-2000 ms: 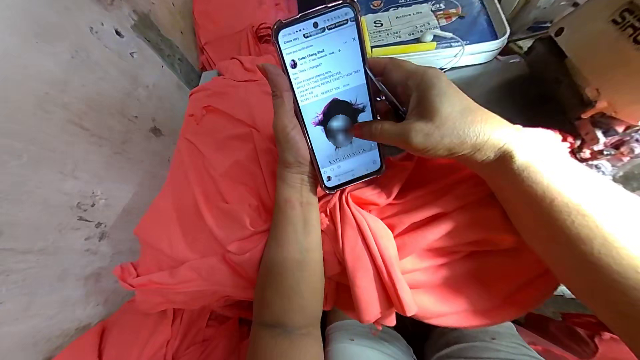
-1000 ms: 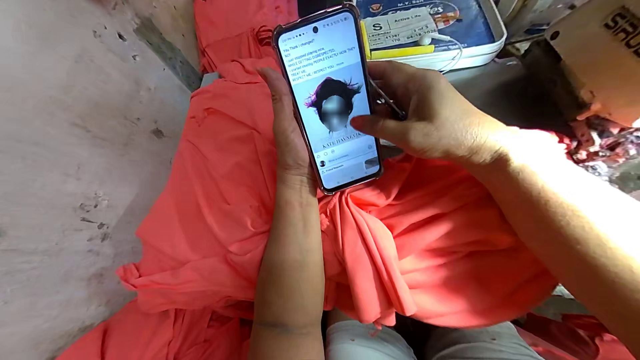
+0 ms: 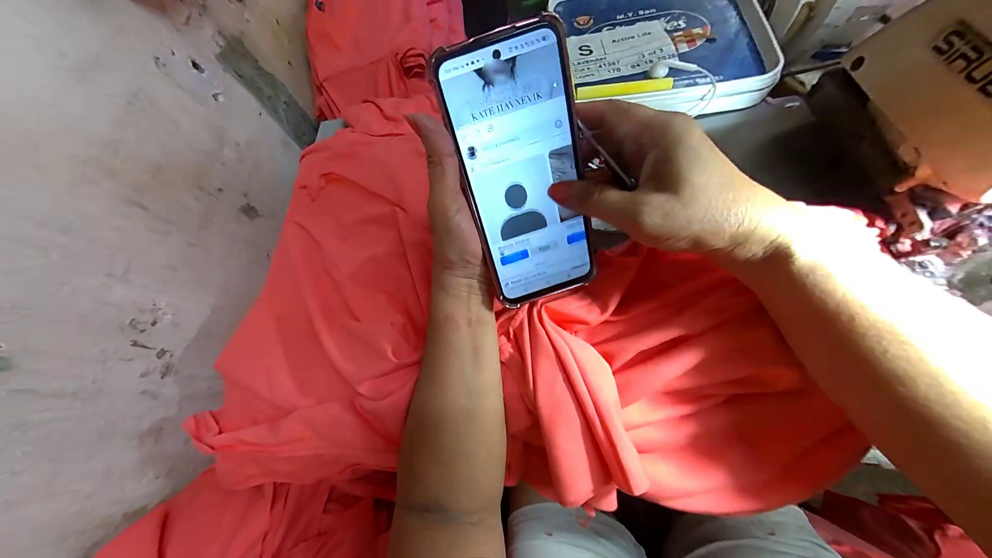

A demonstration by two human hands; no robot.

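Observation:
A smartphone [image 3: 515, 178] in a clear-edged case lies tilted in my left hand [image 3: 453, 209], its lit screen facing up. The palm and fingers of that hand support it from behind and along its left edge. My right hand [image 3: 666, 174] is at the phone's right edge, with the thumb over the screen and a thin metal tool [image 3: 612, 159], its kind unclear, held among the fingers. Coral-red knit fabric [image 3: 349, 310] covers the lap beneath both forearms.
A blue and white tin lid or tray [image 3: 767, 81] at the top right holds a printed tag, a yellow strip and white earphones [image 3: 659, 69]. A beige sewing machine [image 3: 922, 93] stands at the right, with fabric scraps [image 3: 930, 240] below it. A stained wall [image 3: 139, 232] is at the left.
The page on the phone screen has scrolled up, from a post with a picture to the panels below it. The right thumb has shifted slightly; both hands remain at the phone.

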